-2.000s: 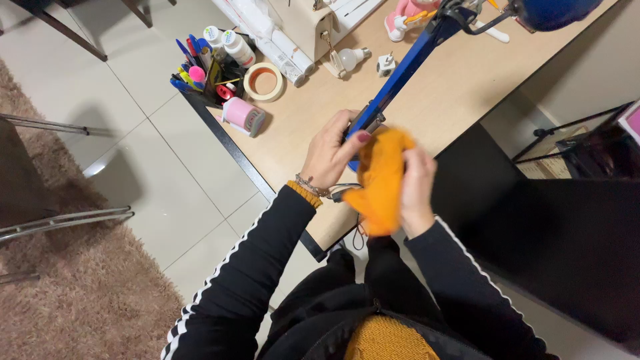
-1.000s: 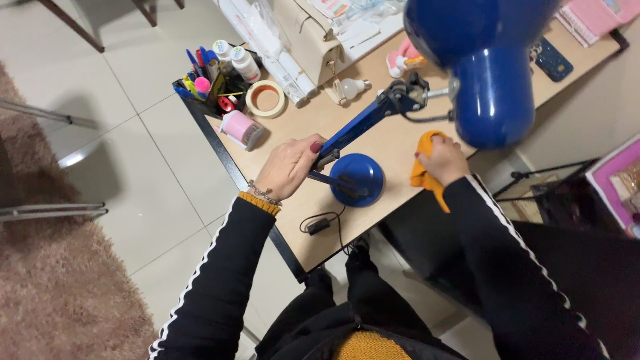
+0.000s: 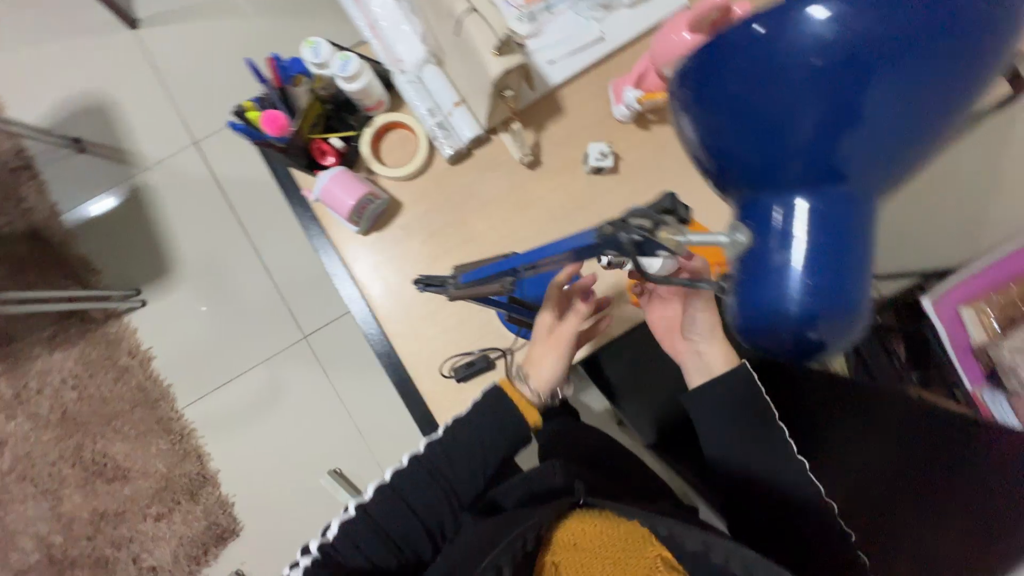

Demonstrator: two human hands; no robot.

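Note:
A blue desk lamp stands on the table, its large shade (image 3: 808, 160) at the upper right, its jointed arm (image 3: 544, 254) slanting left and its round base (image 3: 512, 318) partly hidden beneath. My right hand (image 3: 680, 308) holds a white light bulb (image 3: 652, 265) behind the lamp's arm joint, metal end to the left. My left hand (image 3: 564, 328) is beside the lamp arm, fingers spread, holding nothing, a short way left of the bulb. An orange cloth (image 3: 708, 244) lies just beyond my right hand, partly hidden by the lamp.
A black pen holder (image 3: 320, 120), white bottles (image 3: 360, 80), a masking tape roll (image 3: 394, 146) and a pink container (image 3: 350, 198) stand at the table's left. Behind are a sewing machine (image 3: 472, 56), a white plug adapter (image 3: 599, 158) and a pink figure (image 3: 680, 48). The lamp's cord switch (image 3: 474, 368) lies near the front edge.
My left hand has let go of the lamp arm. The arm now lies lower and slants left. My right hand has let go of the orange cloth and taken up the bulb, which lay by the sewing machine.

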